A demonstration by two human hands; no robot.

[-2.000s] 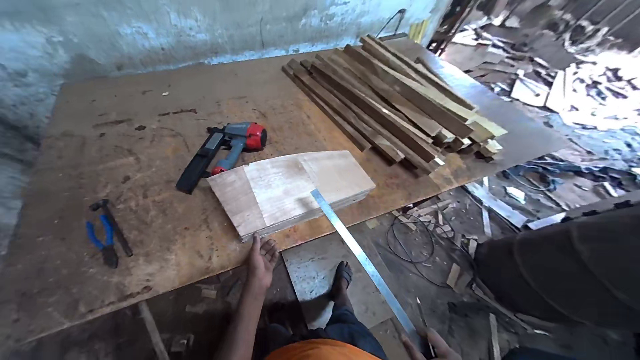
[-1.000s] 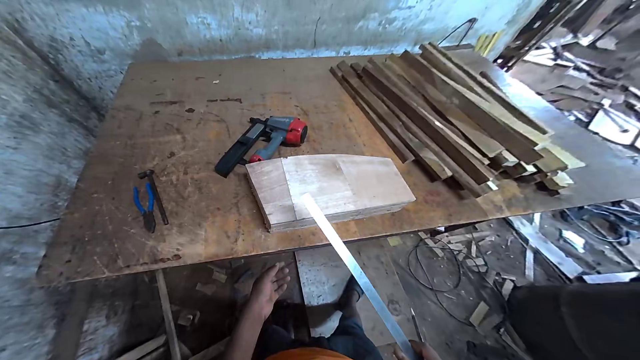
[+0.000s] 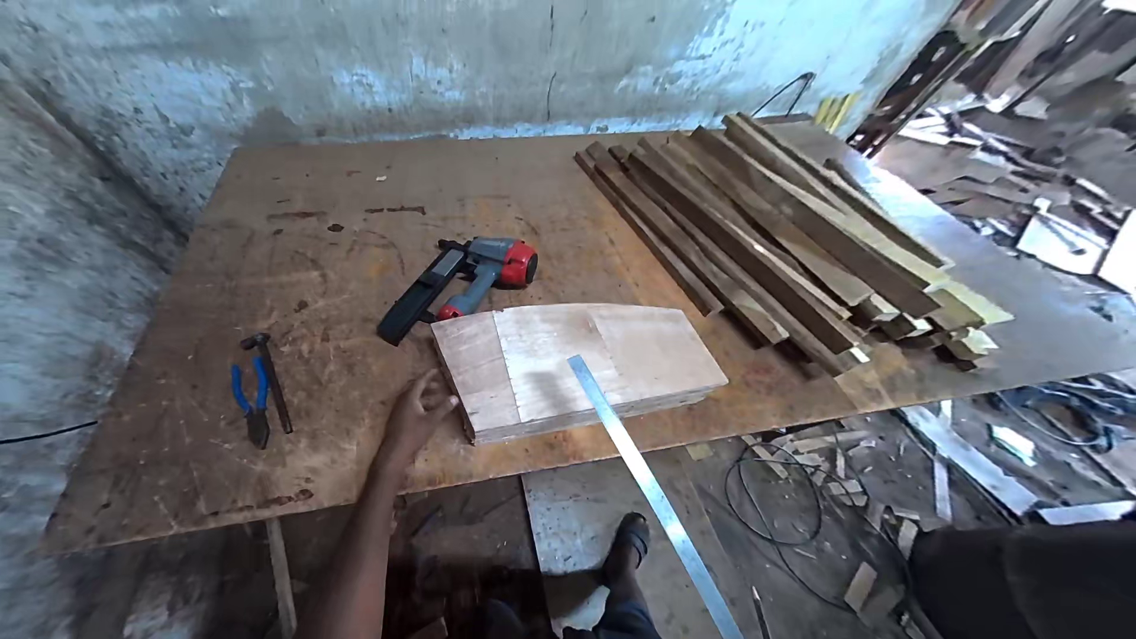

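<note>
A stack of curved plywood pieces lies near the table's front edge. My left hand is at the stack's left end, fingers bent around that side; whether it grips is unclear. A long metal ruler rests its far tip on the top piece and slants down to the lower edge of the view. My right hand is out of view. Behind the stack lies a red and grey pneumatic nailer. Blue-handled pliers and a small hammer lie to the left.
Long wooden strips are piled across the right part of the wooden table. A rough wall stands behind. On the floor at right are a coiled cable and wood scraps. A dark rounded object is at the lower right.
My left hand has moved from in front of the table up to the stack's left end. My right hand, seen earlier at the ruler's near end, has left the view.
</note>
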